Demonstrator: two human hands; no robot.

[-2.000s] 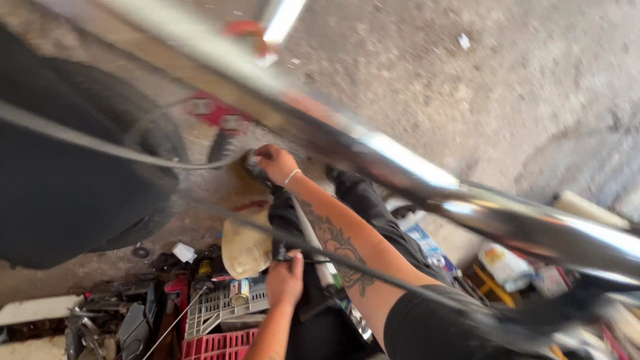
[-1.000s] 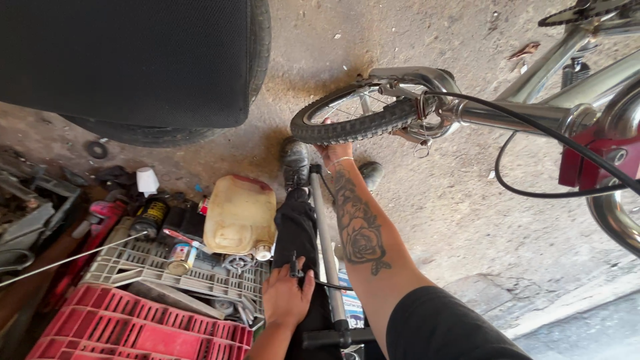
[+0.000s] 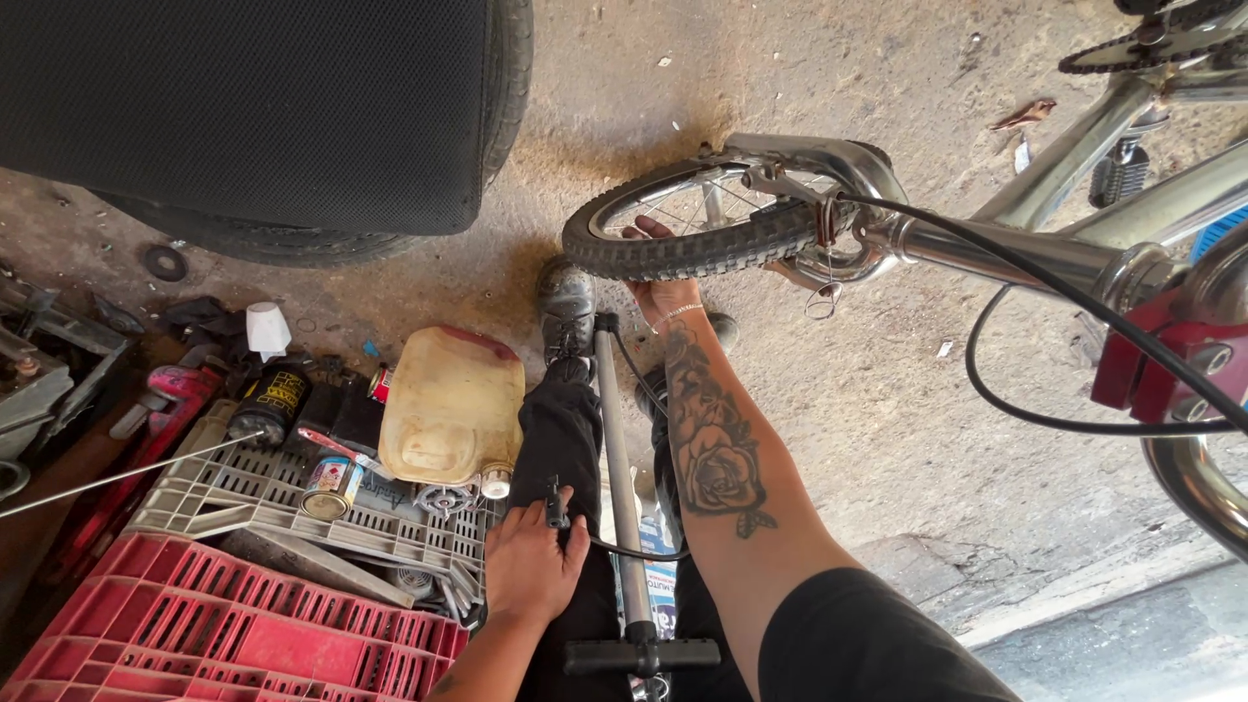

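My right hand grips the knobby tyre of a bicycle's front wheel, with fingers reaching in past the rim. In my left hand, resting on my thigh, is the black pump head on the end of its hose. Between my legs stands a floor pump with a silver barrel and a black T-handle. The chrome bicycle frame extends to the right, its black cable looping below. The wheel's valve cannot be made out.
A black mesh-covered object and large tyres fill the upper left. At lower left are a red plastic crate, a grey crate, a yellowed plastic jug, a small can and a red pipe wrench.
The bicycle, a blurred tube across the view two seconds ago, has swung to the right side. My right hand has come onto the front tyre. My left hand remains near my thigh.
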